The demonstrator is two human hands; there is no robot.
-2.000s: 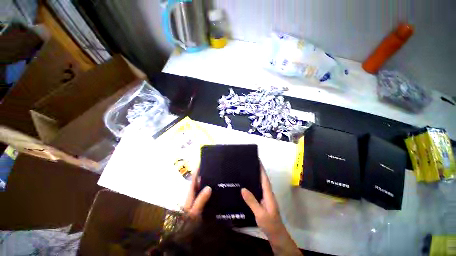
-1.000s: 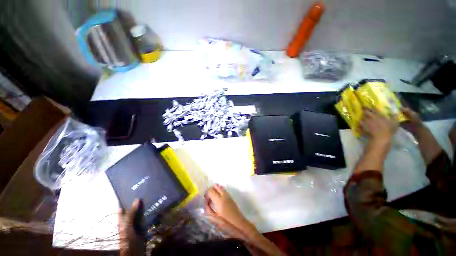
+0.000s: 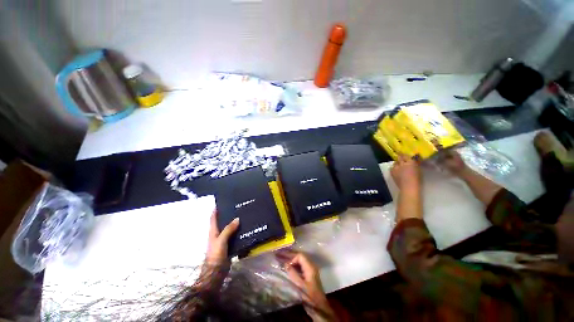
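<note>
My left hand [image 3: 218,246] grips the lower left side of a black box [image 3: 250,210], thumb on top. The box lies on a yellow sleeve [image 3: 281,217] that shows along its right and lower edges. Two more black boxes, a middle one [image 3: 309,188] and a right one [image 3: 357,176], lie beside it in a row; yellow shows at the middle one's edges. My right hand [image 3: 303,272] is low, just right of the first box, fingers curled near clear plastic wrap [image 3: 264,272]. Whether it holds the wrap is unclear.
A co-worker's hands [image 3: 408,173] touch yellow boxes [image 3: 418,129] at right. White-grey cables [image 3: 211,160] and a phone [image 3: 112,183] lie on the black strip. A plastic bag of cables [image 3: 55,227] is at left. A kettle [image 3: 97,88] and orange bottle [image 3: 330,56] stand behind.
My view has shifted. The black box with its yellow sleeve has moved right, up beside the other two. My left hand moved with it. The co-worker's yellow boxes are now grouped closer together.
</note>
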